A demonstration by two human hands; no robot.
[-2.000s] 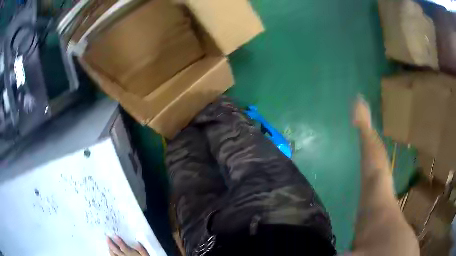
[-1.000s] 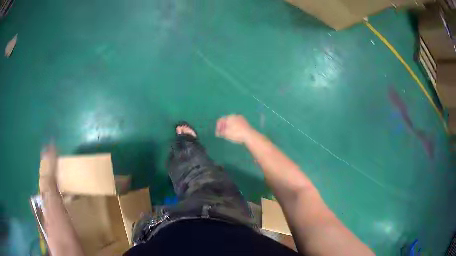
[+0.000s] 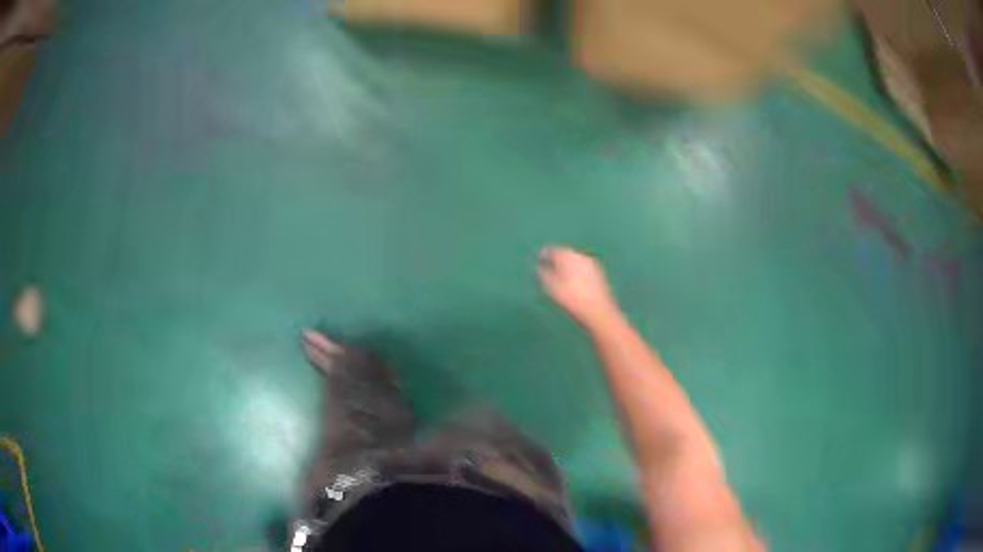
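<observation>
My right hand (image 3: 576, 283) is in front of me over the green floor (image 3: 464, 205), with the forearm reaching up from the lower right. Its fingers look curled in and I see nothing in it, though the picture is blurred. My left hand is not in view. The nearest cartons are at the top edge: one brown carton (image 3: 690, 43) right of the middle and another brown carton (image 3: 437, 13) to its left, both cut off by the edge. No hand touches them.
More brown cartons (image 3: 932, 81) stand at the upper right beside a yellow floor line (image 3: 873, 124). A small pale piece (image 3: 29, 311) lies on the floor at the far left. A yellow strip (image 3: 24, 485) and something blue show at the lower left. My foot (image 3: 321, 350) is forward.
The view has turned from the white table to open floor. The open carton by my legs and my left hand have left the picture. The cartons at the top now show more.
</observation>
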